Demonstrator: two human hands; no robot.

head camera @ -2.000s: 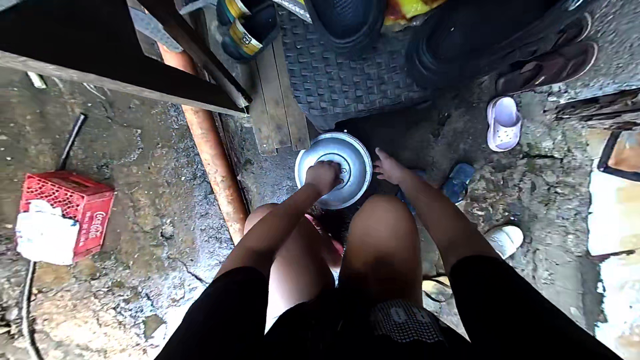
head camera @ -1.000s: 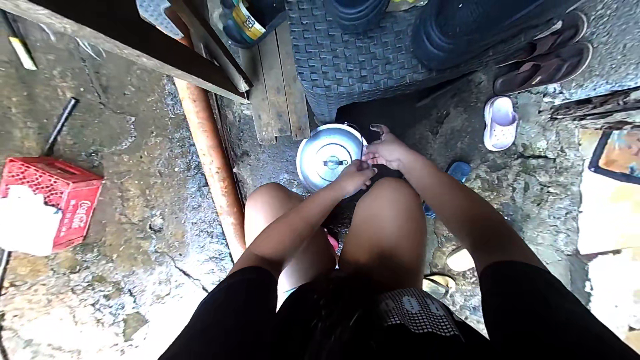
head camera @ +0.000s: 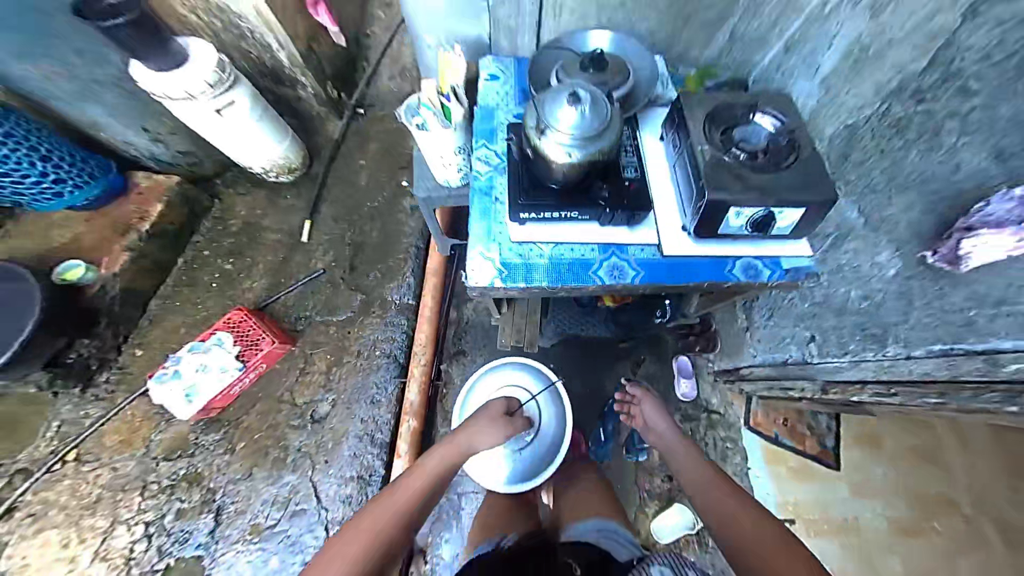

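Note:
A round silvery metal lid [head camera: 512, 472], seemingly on a pot, lies in front of my knees. My left hand [head camera: 494, 424] grips the knob at its middle, and a thin dark stick or wire pokes out beside the fingers. To the right of the lid my right hand [head camera: 644, 408] hangs in the air with curled fingers; something small may be between its fingertips, too small to tell. What lies under the lid is hidden.
Ahead stands a table with a blue patterned cover [head camera: 616, 268], bearing a metal kettle [head camera: 572, 128] on a black stove and a second stove [head camera: 756, 172]. A rusty pipe [head camera: 420, 360] runs along the left, beyond it a red crate [head camera: 252, 336]. Footwear [head camera: 685, 378] lies at the right.
The view has lifted and now takes in the tabletop. My left hand, near my right hand one second ago, is now on the lid's knob. My right hand has moved away from the lid.

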